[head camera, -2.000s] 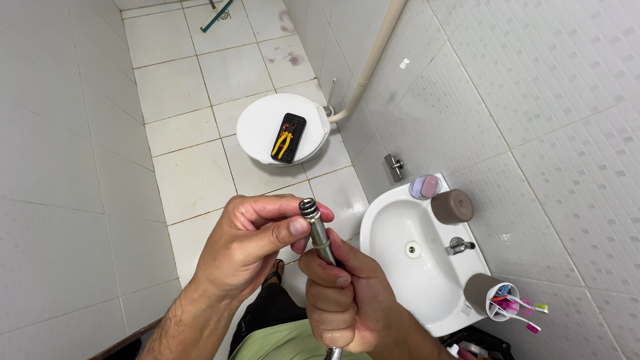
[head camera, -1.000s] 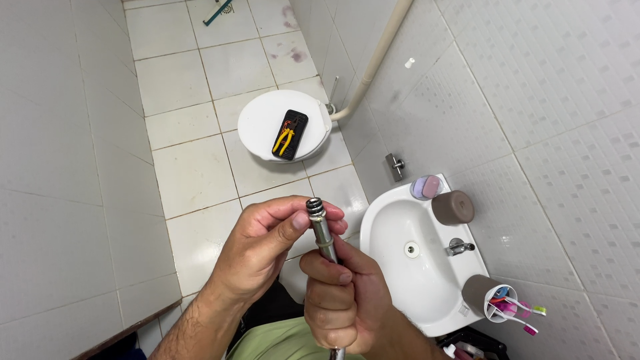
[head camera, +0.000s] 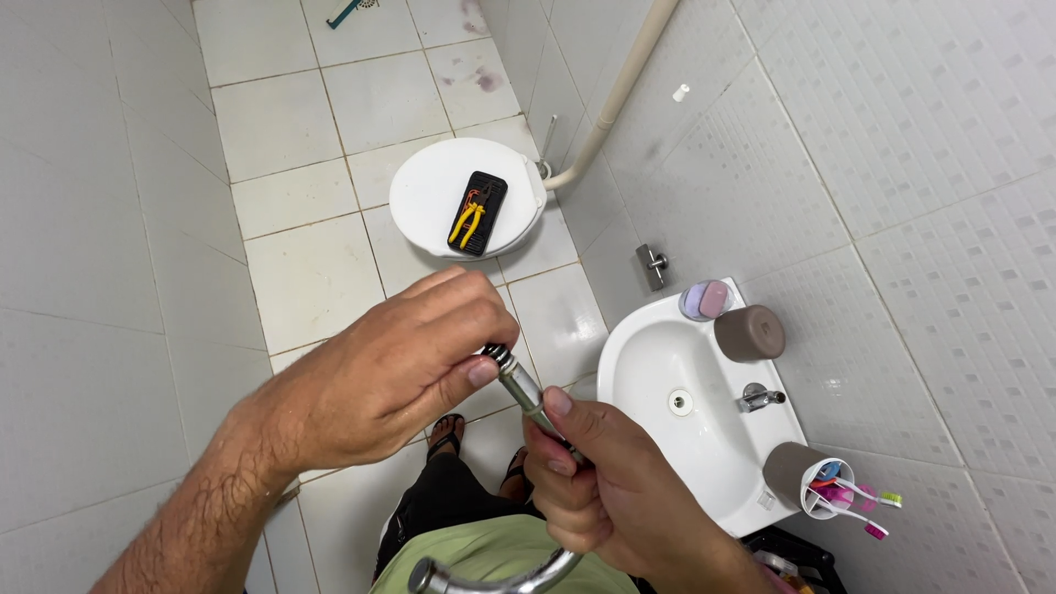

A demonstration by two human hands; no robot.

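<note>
A metal tube with a curved chrome spout [head camera: 521,384] slants across the lower middle of the head view. My right hand [head camera: 598,474] is closed around its straight part, thumb along the side. The bent chrome part comes out below that hand and ends in a round tip. My left hand [head camera: 412,367] comes from the left and pinches the tube's dark ringed upper end between thumb and fingers; its fingers hide part of that end. Farther off, pliers with yellow handles [head camera: 472,224] lie on a black tray [head camera: 493,210] on the closed toilet lid [head camera: 429,194].
At right is a white washbasin [head camera: 639,355] with a chrome tap [head camera: 761,398], soaps [head camera: 704,299], a brown container [head camera: 749,333] and a cup of toothbrushes [head camera: 796,474]. A beige pipe [head camera: 615,103] runs up the tiled wall. A metal valve [head camera: 652,266] sits beside the basin.
My left hand has turned over the tube's upper end, so its back now faces the camera and its fingers cover more of the ringed end. The curved chrome part shows more below my right hand.
</note>
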